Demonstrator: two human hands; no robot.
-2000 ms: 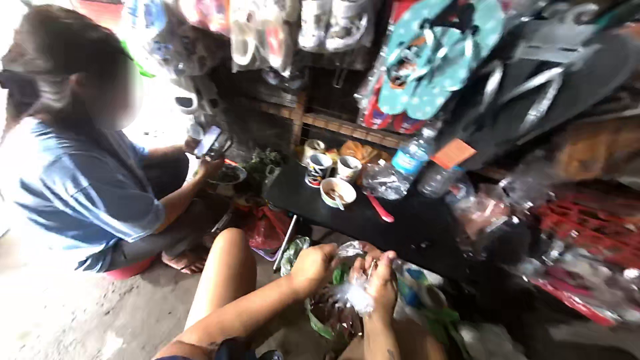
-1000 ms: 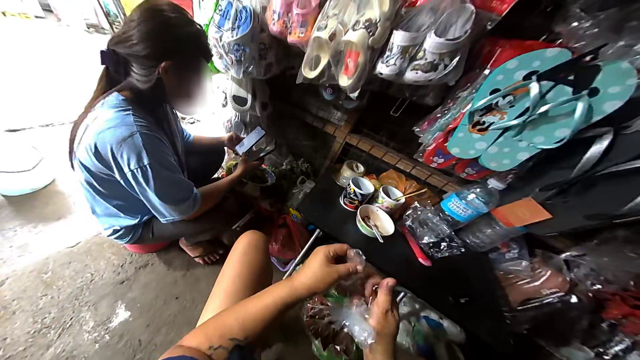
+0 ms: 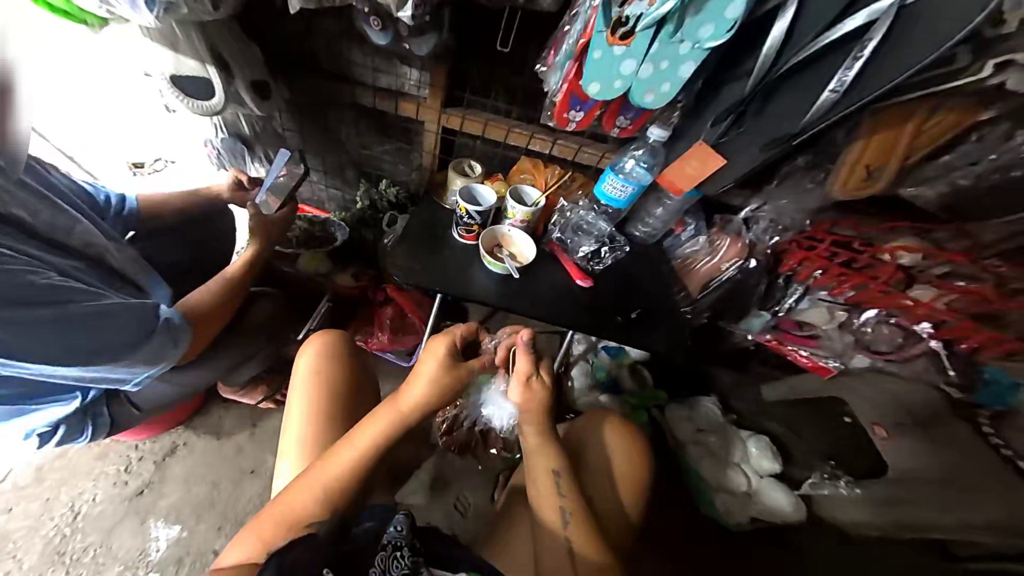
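My left hand and my right hand are close together above my lap, both gripping the gathered top of a clear plastic bag. Thumb and fingers of the left pinch thin plastic; the right is closed round the bag's neck, its thumb up. Dark reddish-brown contents show below, between my knees; what they are I cannot tell. Beyond my hands, a black table bears a paper bowl with a spoon, two printed cups, a glass jar and a pink-handled utensil.
A water bottle and crumpled clear plastic stand at the table's back right. A seated person at left holds a phone. A red plastic bag lies by the table leg. Packed slippers hang above; white bundles lie at right.
My hands, a little apart one second ago, are now nearly touching at the bag's neck. The view has shifted. The seated person still holds the phone.
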